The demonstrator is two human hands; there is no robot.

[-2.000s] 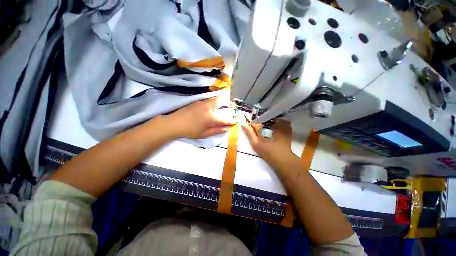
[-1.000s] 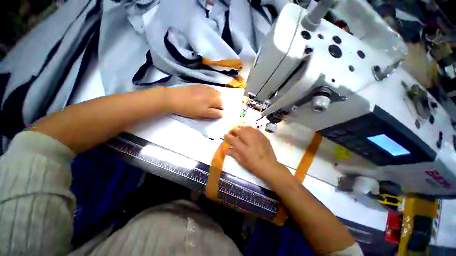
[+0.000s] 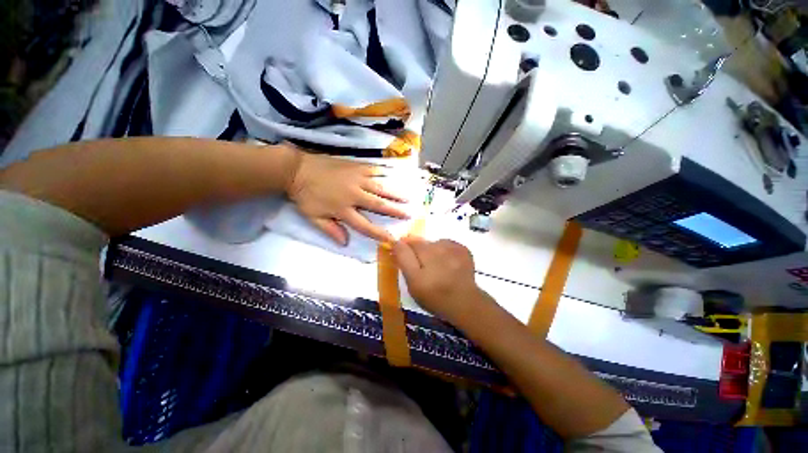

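My left hand (image 3: 350, 195) lies flat with fingers spread on a light grey fabric piece (image 3: 310, 241), left of the needle area. My right hand (image 3: 436, 270) pinches the orange tape (image 3: 392, 310) just in front of the presser foot (image 3: 443, 181), its fingertips close to my left fingertips. The tape hangs down over the table's front edge. A second stretch of orange tape (image 3: 556, 279) crosses the table to the right of my right hand. Glare hides the fabric edge near the needle.
The white sewing machine (image 3: 532, 97) with its control panel (image 3: 682, 217) fills the right. Grey and black sewn pieces with orange ends (image 3: 372, 109) heap behind my left hand. A ruler strip (image 3: 266, 296) runs along the front edge. A red item (image 3: 734, 372) lies far right; a blue basket (image 3: 190, 372) is below.
My left hand has opened from a curled pose and spread flat, nearer the tape. My right hand still pinches the tape, now beside my left fingertips. The view has shifted slightly.
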